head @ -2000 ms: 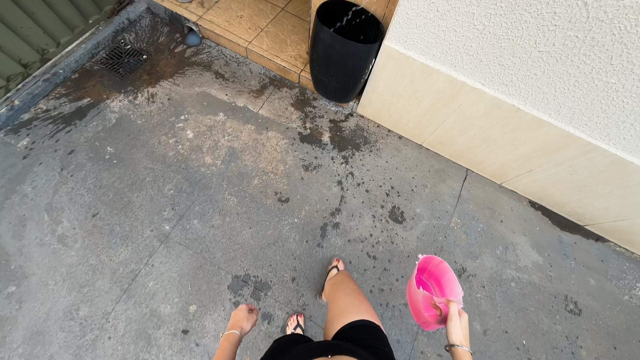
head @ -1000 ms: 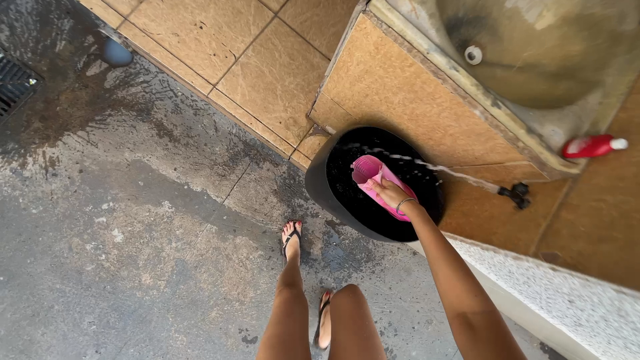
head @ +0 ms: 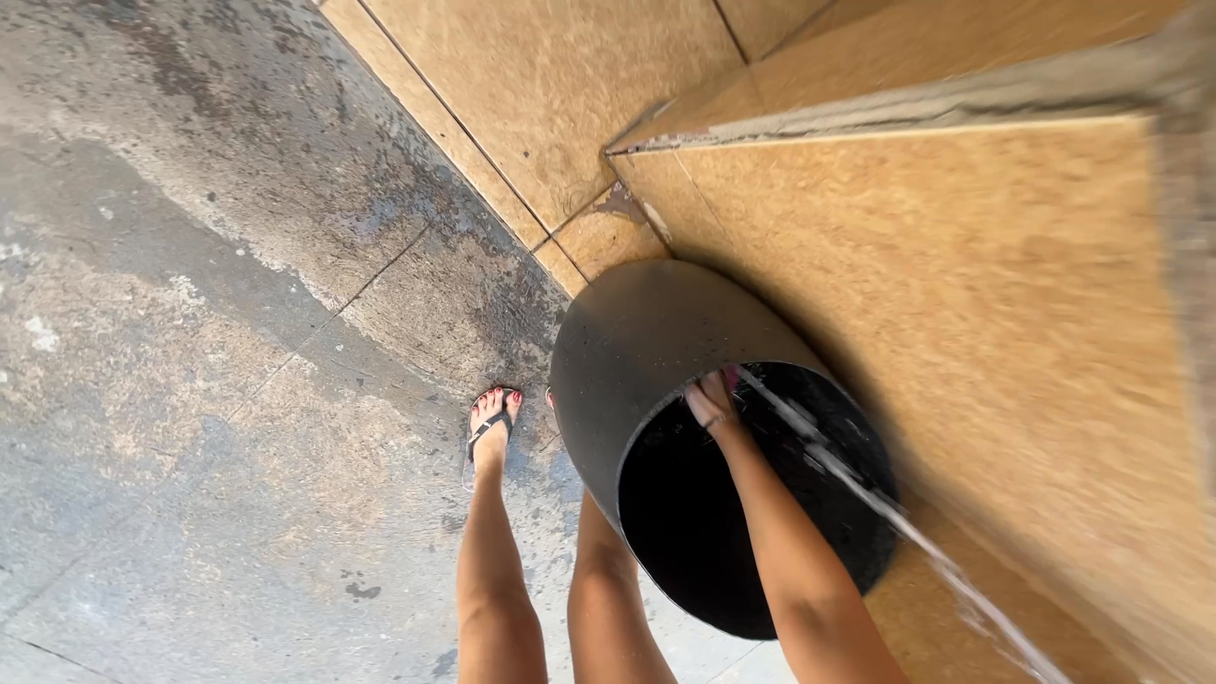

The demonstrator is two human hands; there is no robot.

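Observation:
My right hand point(head: 711, 399) reaches inside the black bucket point(head: 655, 351), close to its far rim. A small part of the pink plastic scoop point(head: 731, 376) shows at my fingers; the rest is hidden, and the hand is blurred. A stream of water point(head: 855, 484) comes from the lower right and falls into the bucket beside my wrist. The inside of the bucket is dark, so how much water it holds cannot be told. My left hand is out of view.
A tan tiled wall point(head: 950, 285) stands right of the bucket, and a tiled step point(head: 532, 104) runs behind it. My foot in a black flip-flop point(head: 490, 418) is on the stained concrete floor point(head: 237, 456), left of the bucket.
I have come from the open concrete to the bucket. My right hand, with the pink scoop, has gone down into it. The view has moved strongly; the sink and tap no longer show.

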